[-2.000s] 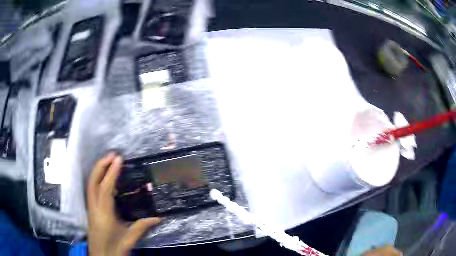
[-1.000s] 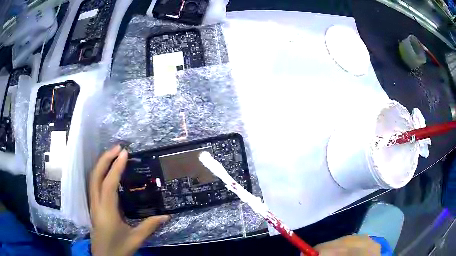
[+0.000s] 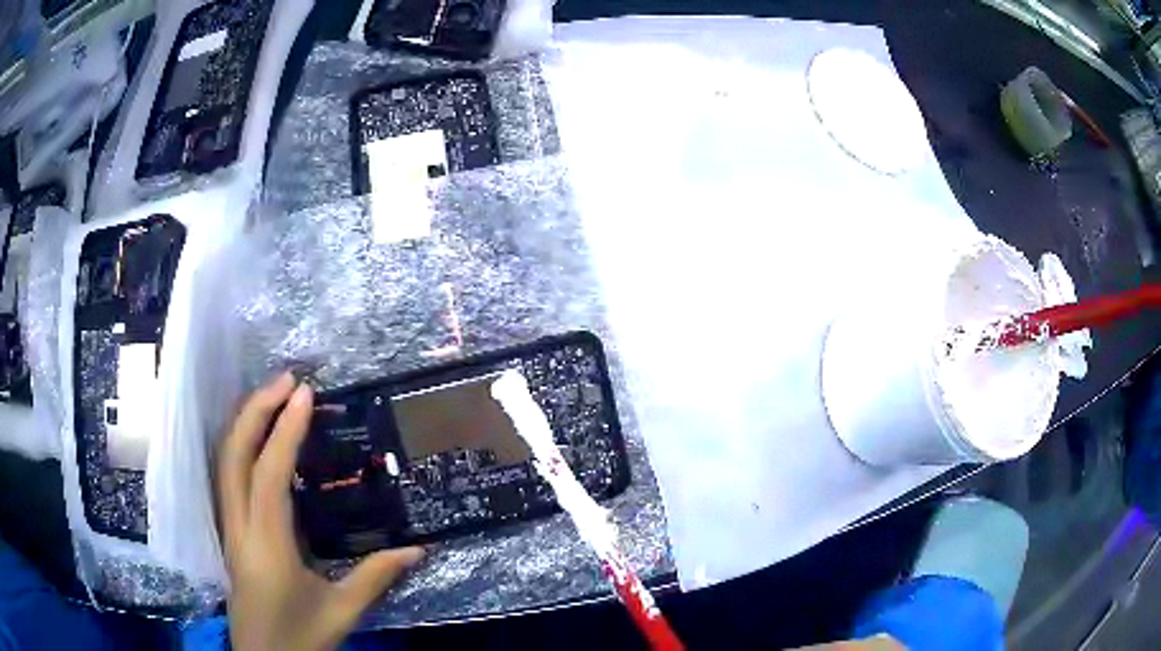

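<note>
My left hand (image 3: 283, 521) grips the left end of a black phone half-assembly (image 3: 560, 445), fingers at its far edge and thumb at its near edge. The device lies open side up on bubble wrap. Its shield can (image 3: 439, 422) shows flat brown, with a pale line along the upper edge. The white-caked tip of the paste brush (image 3: 560, 479) is over the shield's right end; I cannot tell if it touches. The red handle runs off the bottom edge. Only a sliver of my right hand (image 3: 847, 645) shows beside a blue sleeve; its fingers on the handle are cut off.
A white paste tub (image 3: 885, 388) with a thick red rod (image 3: 1095, 313) stands on a paper sheet (image 3: 713, 254) at right. A lid (image 3: 868, 111) and small jar (image 3: 1035, 115) are beyond. Other phone half-assemblies (image 3: 125, 382) lie left and behind. A pale stool (image 3: 974, 547) is below the bench.
The brush first moved up from the board's lower part to the shield. Its handle has since swung left and my right hand has slid mostly out at the bottom. My left hand keeps its hold.
</note>
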